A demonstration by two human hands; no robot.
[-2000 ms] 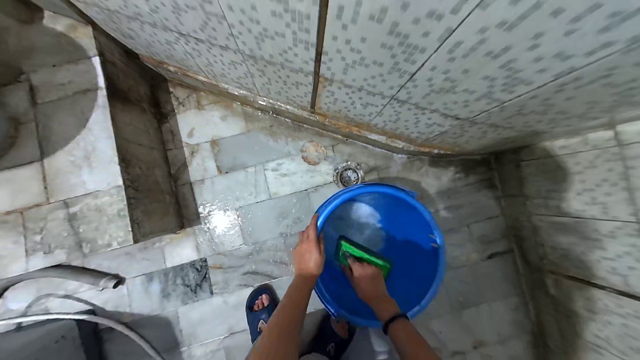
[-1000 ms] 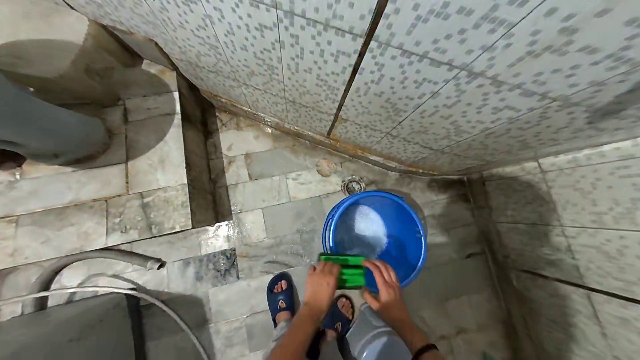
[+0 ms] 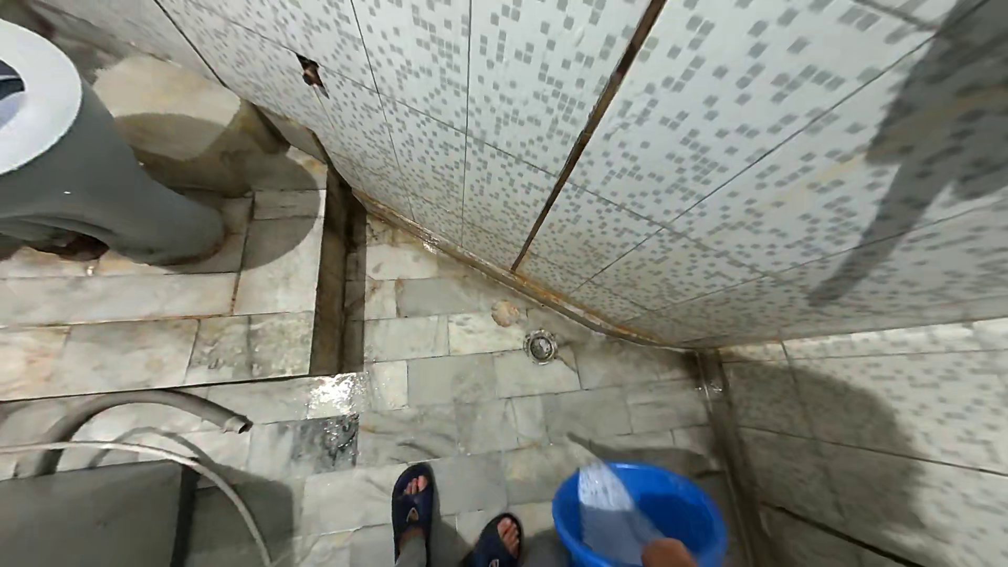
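Observation:
The blue plastic tub (image 3: 693, 512) stands on the tiled floor at the bottom right. What looks like my right hand (image 3: 669, 553) shows only in part at the bottom edge, over the tub's near side. Beside its fingers a pale, see-through blurred shape (image 3: 610, 508) slants across the tub, with a whitish streak at its upper end; whether it is a clear vessel, water or both is unclear. The fingers' grip is cut off by the frame. My left hand is out of view, and the green scrubbing brush does not show.
A round floor drain (image 3: 541, 346) lies beyond the tub, near the tiled wall (image 3: 488, 118). My sandalled feet (image 3: 413, 504) are left of the tub. A grey hose (image 3: 157, 398) and a pale thin hose (image 3: 181, 459) lie at the lower left. A grey pedestal fixture (image 3: 134, 189) stands on the raised step (image 3: 157, 295).
One second ago both hands held the green brush at the tub's near rim; now one hand shows at the bottom edge and the brush is out of sight. The view has shifted.

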